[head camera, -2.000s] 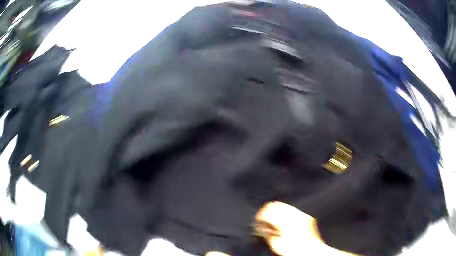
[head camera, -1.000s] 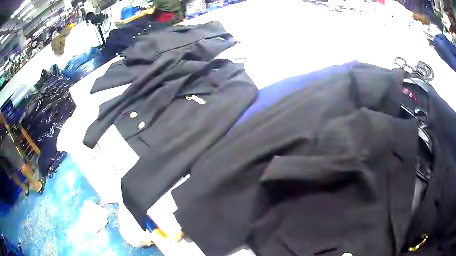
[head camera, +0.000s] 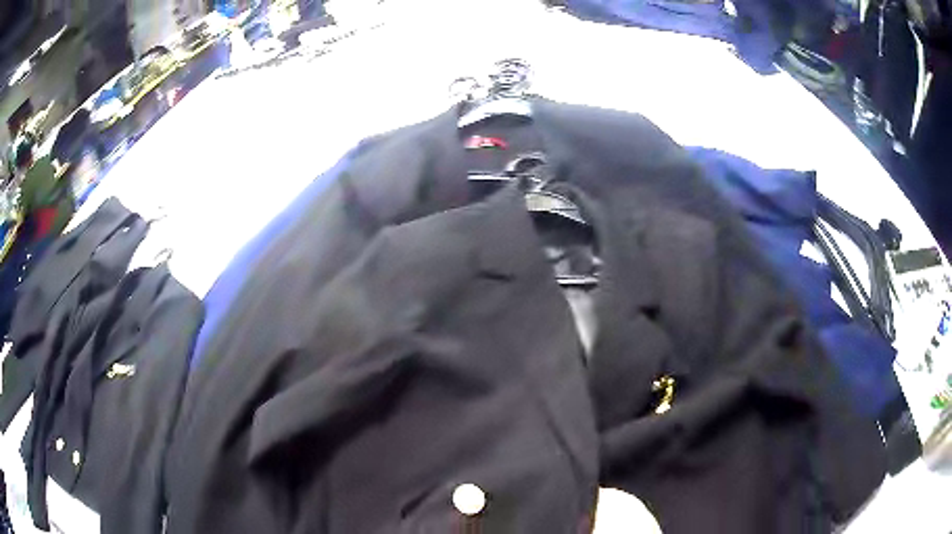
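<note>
A black jacket (head camera: 449,344) lies front up over other black jackets, with a sleeve folded across its chest. A second black jacket (head camera: 679,261) beneath it shows a gold curved piece (head camera: 663,393), a red neck label (head camera: 484,142) and hangers at the neck. A bright round spot (head camera: 469,499) near the bottom edge is a button or a fingertip; I cannot tell which. My right hand (head camera: 626,512) appears to be the overexposed pale shape cut off by the bottom edge; its fingers cannot be made out. My left hand is not identifiable.
Another black jacket (head camera: 125,386) with round buttons and a gold piece lies at the left. Blue cloth (head camera: 767,198) shows under the pile's right side. Black straps (head camera: 851,261) and a calculator-like object lie at the right on the white table (head camera: 344,78).
The view has swung back from the left to centre on the jacket pile. The pale hand seen earlier at the bottom now shows only at the edge.
</note>
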